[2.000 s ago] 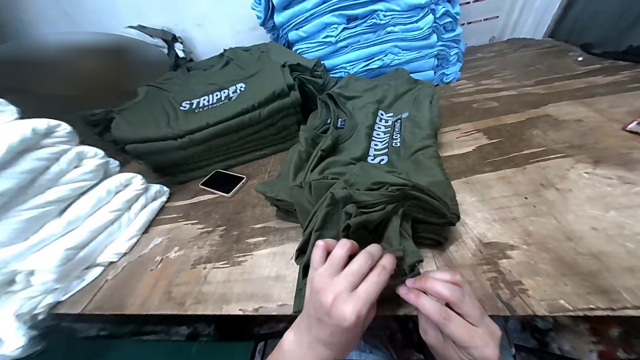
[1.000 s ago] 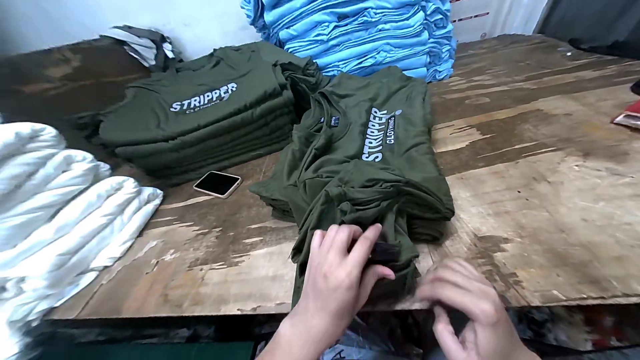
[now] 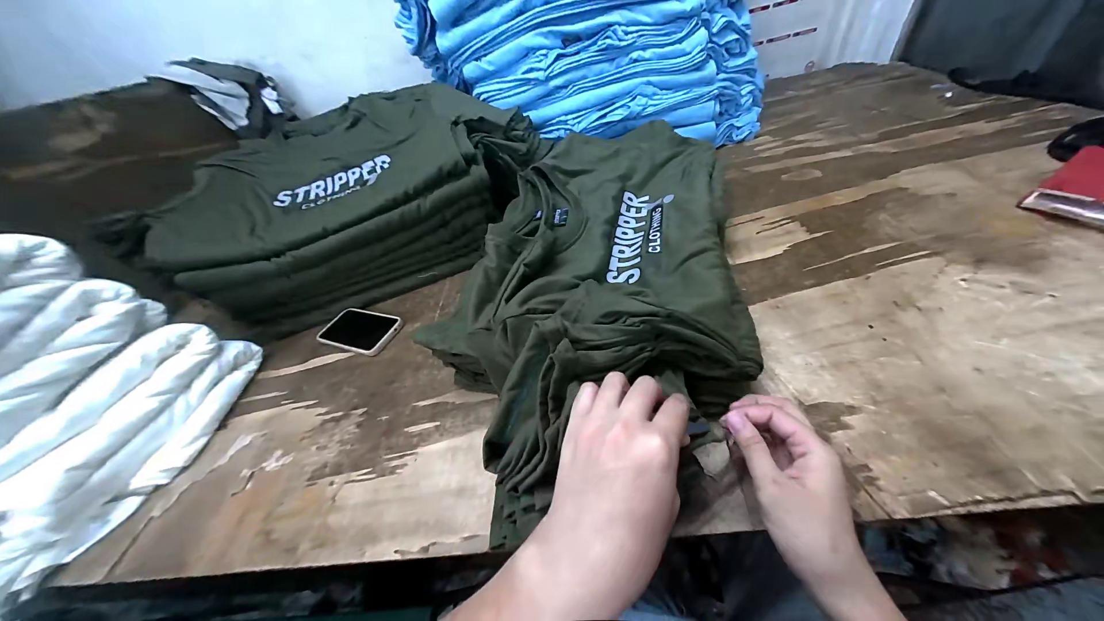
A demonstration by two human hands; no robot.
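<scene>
A stack of dark green printed T-shirts (image 3: 664, 250) lies on the wooden table, its bunched sleeves toward me. My left hand (image 3: 625, 440) rests over those sleeves with bent fingers, and a small dark piece shows beside its fingertips. Whether it grips cloth is hidden. Just right of the sleeves is my right hand (image 3: 785, 457), thumb and forefinger pinched together at the end of a small thin piece that I cannot make out. Behind to the left stands another stack of folded green T-shirts (image 3: 345, 198).
A phone (image 3: 360, 331) lies between the green stacks. White folded garments (image 3: 112, 414) fill the left side, and a tall pile of light blue garments (image 3: 595, 69) stands at the back. A red item (image 3: 1074, 185) is at the right edge. The wooden table (image 3: 931, 345) ends just before me.
My right hand was apart from the sleeves and blurred one second ago; now it is pinched close beside them. My left hand stays on the sleeves.
</scene>
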